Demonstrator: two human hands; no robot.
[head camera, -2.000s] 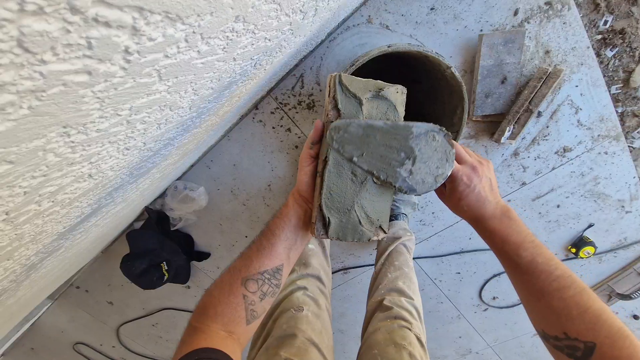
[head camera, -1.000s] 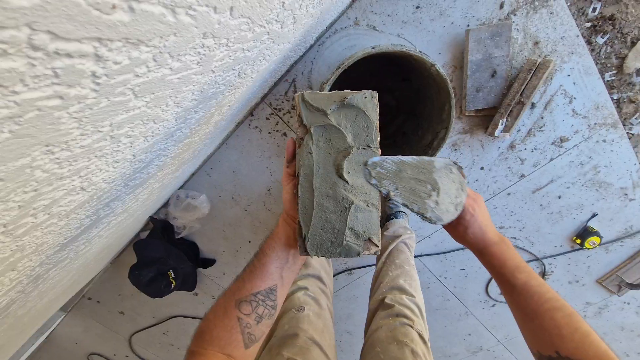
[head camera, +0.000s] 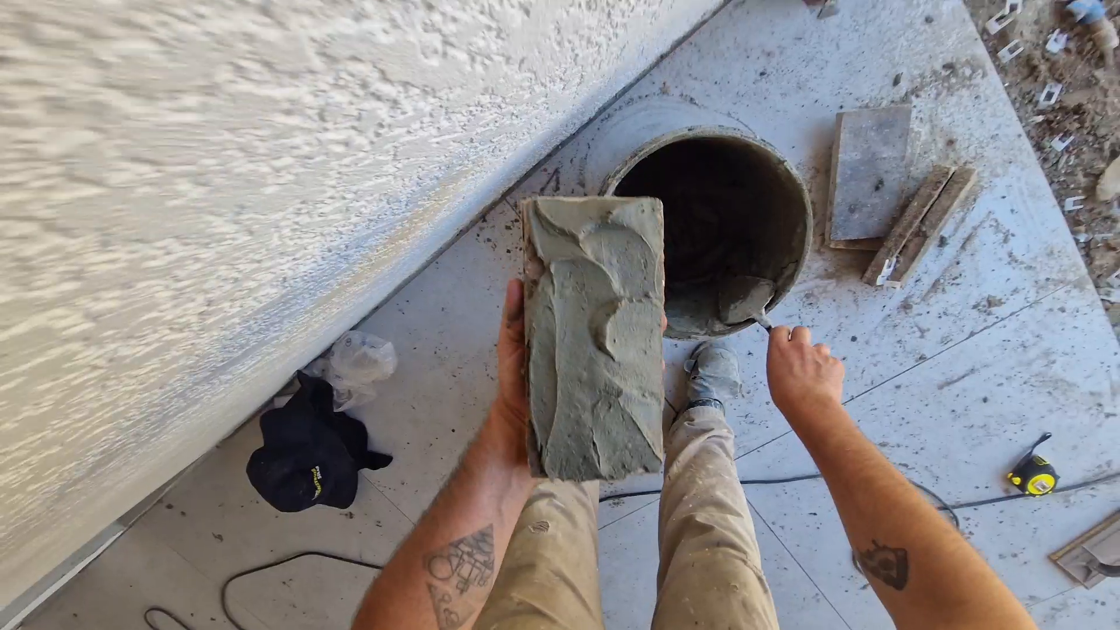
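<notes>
My left hand (head camera: 513, 350) holds up a rectangular tile (head camera: 597, 341) from beneath and along its left edge; a ridged coat of wet grey mortar covers its upper face. At the right, my right hand (head camera: 803, 372) is closed around the handle of a trowel (head camera: 745, 299), whose blade dips inside the near right rim of a round bucket (head camera: 801, 201). Mortar clings to the bucket's inner wall, and its bottom is dark. The tile overlaps the bucket's left side in view.
A textured wall (head camera: 262, 175) fills the left. On the tiled floor lie a black cap (head camera: 306, 451), a clear plastic bag (head camera: 354, 367), board pieces (head camera: 871, 171), narrow strips (head camera: 919, 227), a tape measure (head camera: 1032, 472), a cable (head camera: 630, 494) and a flat trowel (head camera: 1089, 551). My shoe (head camera: 713, 372) stands near the bucket.
My right hand has moved the trowel from over the tile to inside the bucket's rim. Earlier the trowel spread mortar on the tile, which my left hand still holds.
</notes>
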